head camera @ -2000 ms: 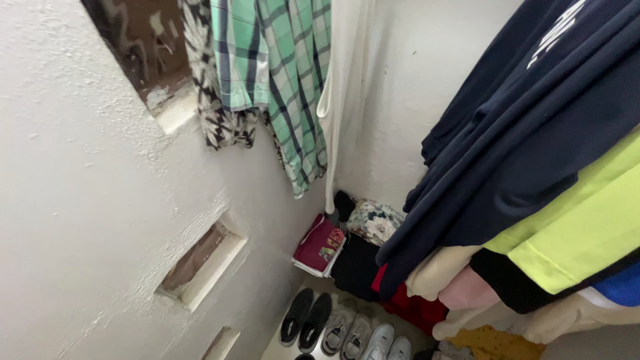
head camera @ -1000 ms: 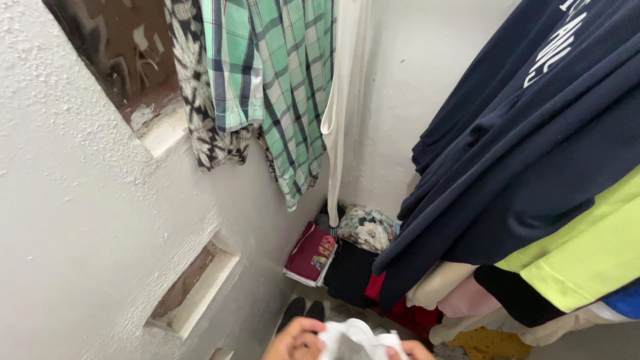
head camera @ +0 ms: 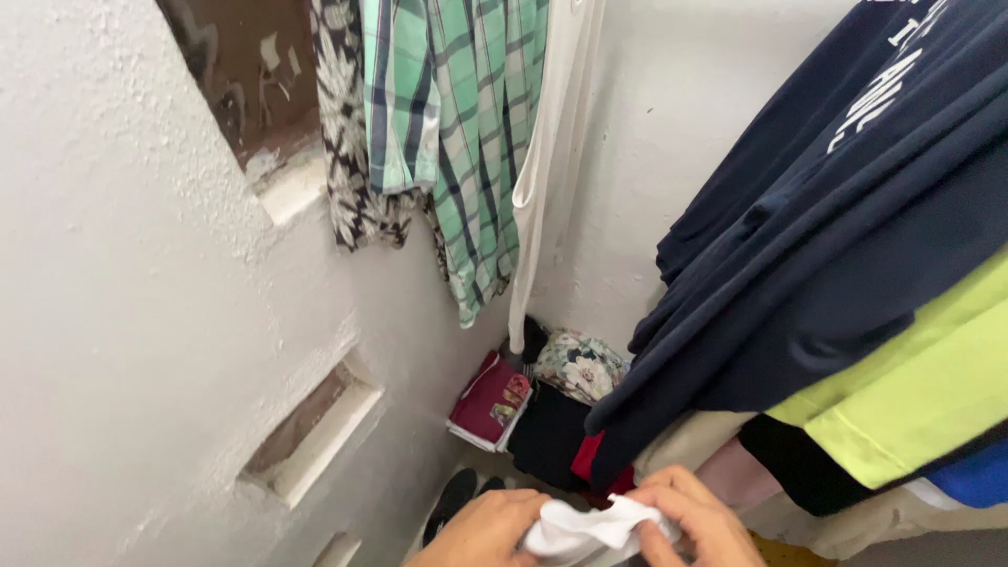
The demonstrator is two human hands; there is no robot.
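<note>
At the bottom of the head view my left hand (head camera: 488,531) and my right hand (head camera: 693,520) grip a bunched white cloth (head camera: 591,529) from its two sides. What kind of garment it is cannot be told, as its lower part is cut off by the frame. Just beyond the hands lie a folded black cloth (head camera: 551,435), a red cloth (head camera: 586,454) and a folded maroon garment with a colored print (head camera: 490,400). Behind these is a floral cloth (head camera: 584,366). Black shoes (head camera: 451,501) show partly, left of my left hand.
A green plaid shirt (head camera: 472,142), a black-and-white patterned garment (head camera: 340,157) and a white garment (head camera: 535,197) hang ahead. Navy garments (head camera: 803,260) and a lime one (head camera: 929,378) hang at the right. The left wall has recessed openings (head camera: 315,425).
Both hands, out of view two seconds ago, came in at the bottom with the white cloth and now reach further into view. The shoes in the earliest frame are now largely hidden or out of view.
</note>
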